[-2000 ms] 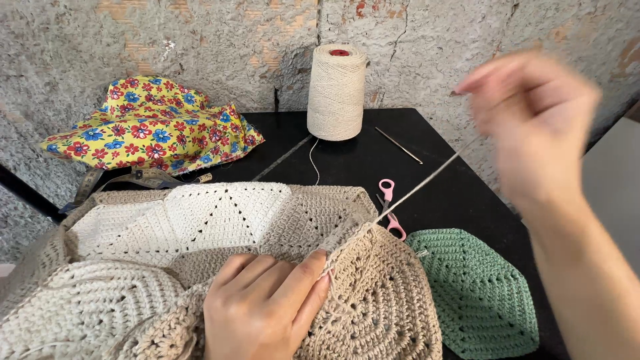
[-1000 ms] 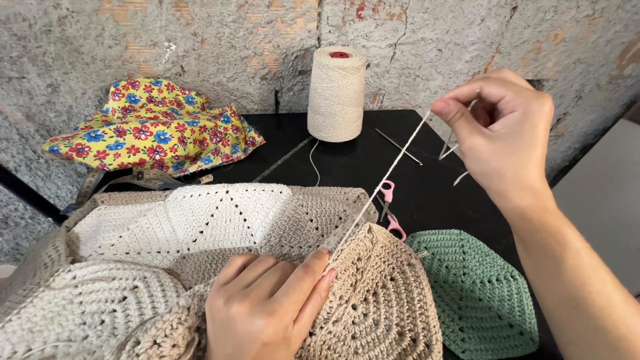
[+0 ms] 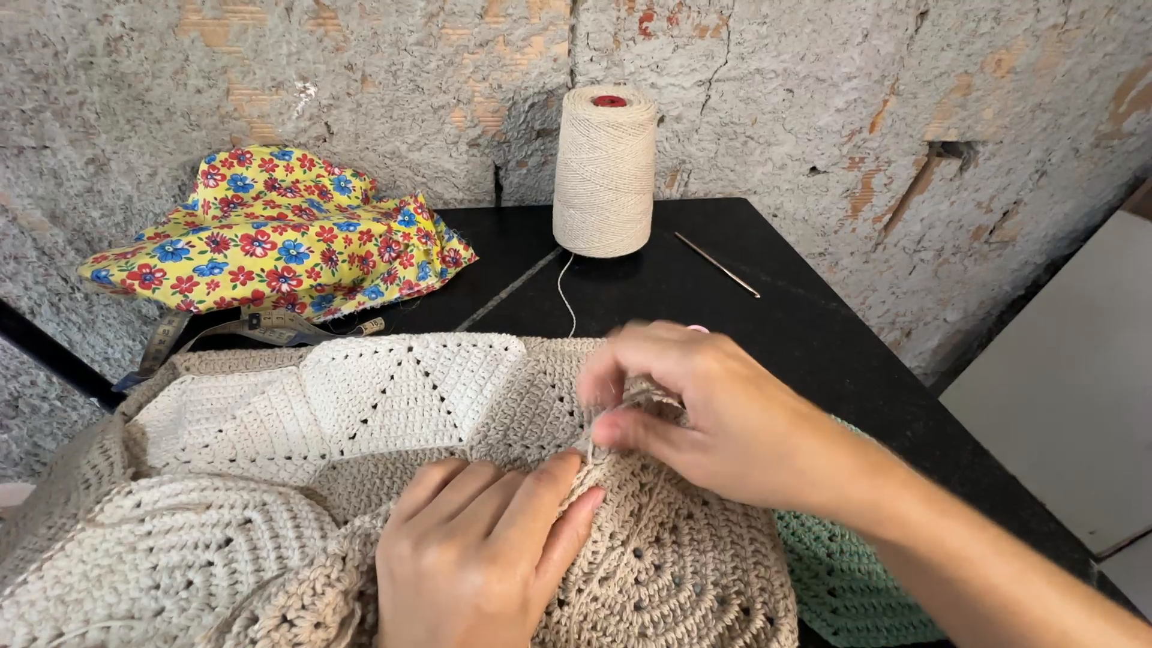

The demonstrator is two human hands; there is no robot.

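Note:
My left hand (image 3: 477,549) pinches the edge of a beige crocheted piece (image 3: 666,558) between thumb and fingers. Just above its fingertips, my right hand (image 3: 693,405) is blurred, with thumb and forefinger close to the same edge and a strand of yarn by them; whether a needle is among the fingers cannot be seen. White crocheted panels (image 3: 405,396) join the beige work and spread to the left. A green crocheted hexagon (image 3: 855,585) lies partly under my right forearm. Behind my right hand, only a bit of a pink scissors handle (image 3: 697,329) shows.
A cone of cream yarn (image 3: 605,171) stands near the wall, its loose end trailing forward. A metal crochet hook (image 3: 717,265) lies to its right on the black table (image 3: 810,333). Yellow floral cloth (image 3: 279,234) and a measuring tape (image 3: 261,326) are at the left.
My right hand has come down and left from the raised spot where it drew the yarn taut, and is now beside my left fingertips. My left hand keeps its hold. The scissors have become mostly hidden.

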